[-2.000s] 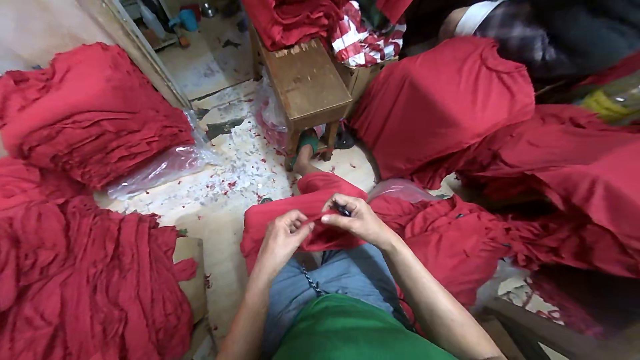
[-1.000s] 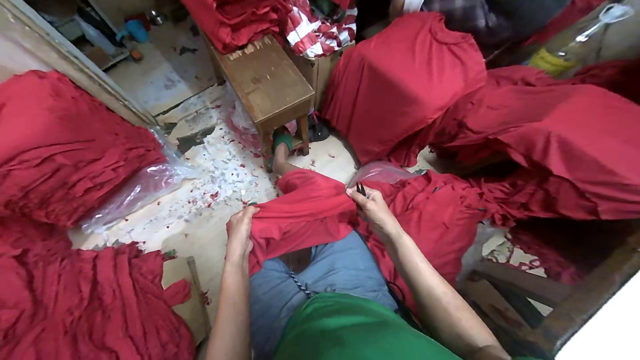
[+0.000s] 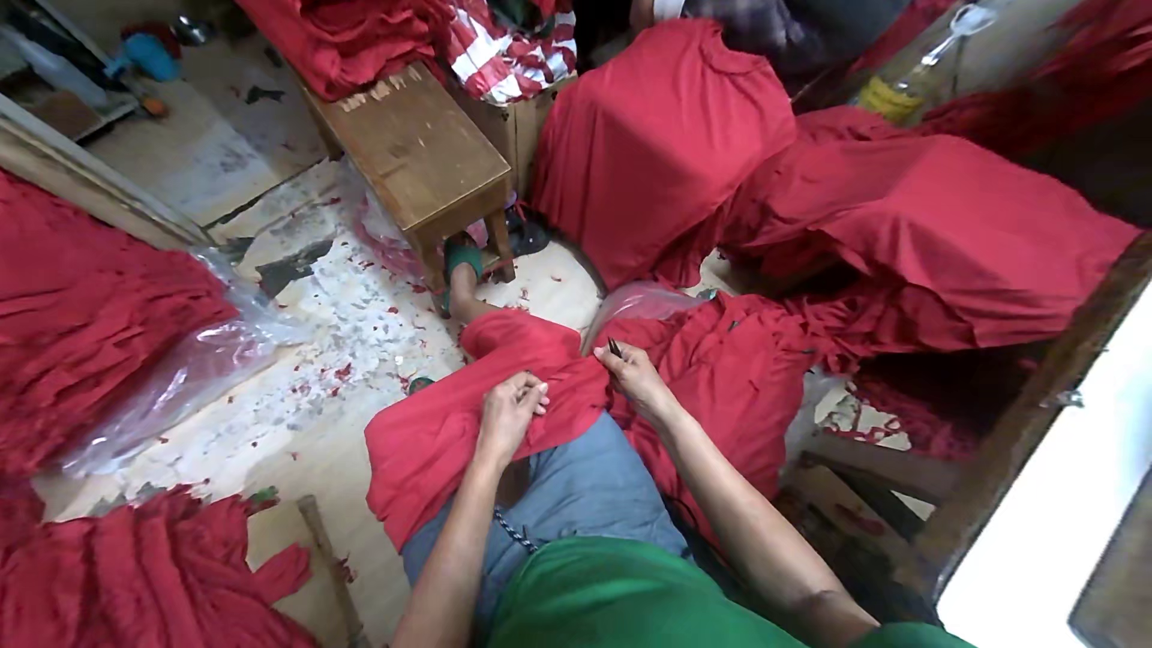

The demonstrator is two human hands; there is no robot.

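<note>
A red fabric garment point(image 3: 432, 432) lies across my lap, over the blue-grey trousers. My left hand point(image 3: 511, 409) rests on it with the fingers curled; whether it pinches the cloth I cannot tell. Against the cloth's right edge, my right hand point(image 3: 634, 371) pinches the fabric between thumb and finger. A small dark pointed tool point(image 3: 615, 347), perhaps thread snips, sticks out of that same hand. More red cloth point(image 3: 720, 387) is bunched just right of my right hand.
A wooden stool point(image 3: 418, 148) stands ahead, bearing red cloth. Red fabric piles point(image 3: 90, 315) lie at the left, beside a clear plastic bag point(image 3: 198, 387). Draped red cloth point(image 3: 666, 135) stands ahead right. A white-topped table edge point(image 3: 1017, 450) borders the right. Part of another person point(image 3: 765, 27) shows at the top.
The garment was held stretched between both hands one second ago; now it lies lower across the lap. My left hand has moved inward over the cloth, closer to my right hand.
</note>
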